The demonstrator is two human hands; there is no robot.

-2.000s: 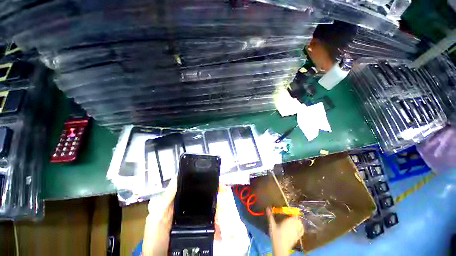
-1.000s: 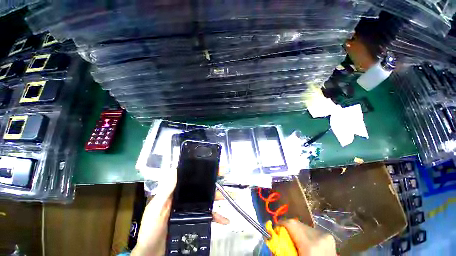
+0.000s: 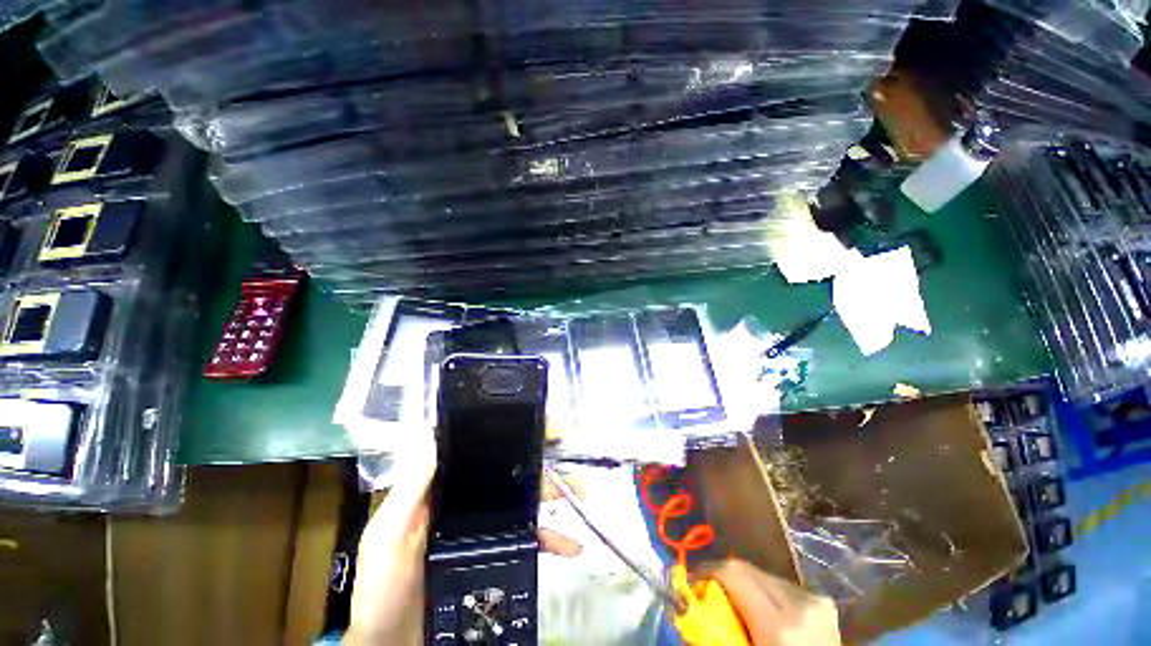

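An open black flip phone [image 3: 490, 461] is upright at the lower middle, screen above and number keys below. My left hand [image 3: 394, 555] holds it from its left side; fingertips also show at its right edge. My right hand [image 3: 776, 606] is shut on an orange air blow gun [image 3: 709, 613]. The gun's thin metal tube points up and left, its tip close to the phone's right edge. A red-orange coiled hose [image 3: 682, 517] is above the gun. A lens tray [image 3: 619, 435] with black-framed lenses lies just behind the phone.
A red flip phone [image 3: 254, 331] lies left of the lens tray. Tall clear tray stacks [image 3: 505, 164] stand behind. Closed phones sit in a left tray [image 3: 133, 423]. White paper [image 3: 880, 300] and a dark pen-like tool [image 3: 798, 334] lie right. An open cardboard box [image 3: 896, 505] is below the bench edge. Another person's hand [image 3: 911, 116] shows.
Since two seconds ago, my right hand has brought the blow gun up and left, its tube now beside the phone. In the last second the view and both hands have shifted only slightly.
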